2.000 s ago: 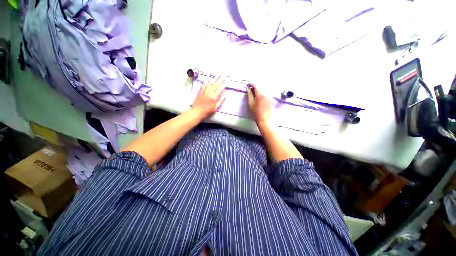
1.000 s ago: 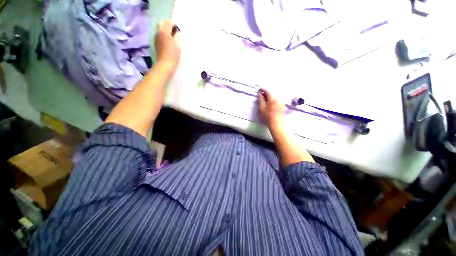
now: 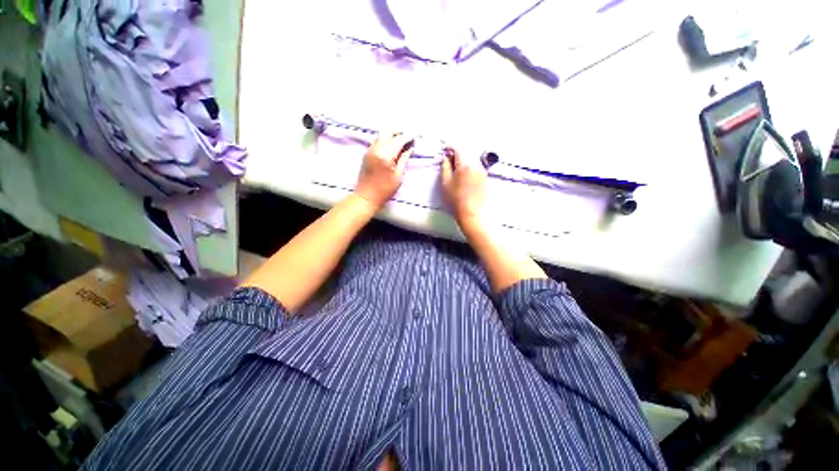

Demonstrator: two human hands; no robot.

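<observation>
A lilac garment panel (image 3: 423, 189) lies folded along the near edge of the white table. Small dark weights stand on its fold: one at the left end (image 3: 314, 121), one right of my right hand (image 3: 490, 159), one at the far right (image 3: 625, 202). A dark band (image 3: 570, 177) runs between the right two. My left hand (image 3: 381, 171) holds a small dark weight (image 3: 408, 145) at the fold. My right hand (image 3: 464, 186) has its fingertips together on the fold; a dark spot shows there, and whether it grips cloth or something else is unclear.
A lilac heap (image 3: 124, 101) lies on a greenish surface at left. Loose lilac pieces (image 3: 524, 63) lie at the far side. A steam iron (image 3: 771, 184) and a dark-rimmed rest (image 3: 717, 138) with a reddish stick are at right. A cardboard box (image 3: 87, 322) is at lower left.
My left hand first went to the weight at the table's left edge, then came back to the fold with it. My right hand has stayed at the fold. The view has shifted.
</observation>
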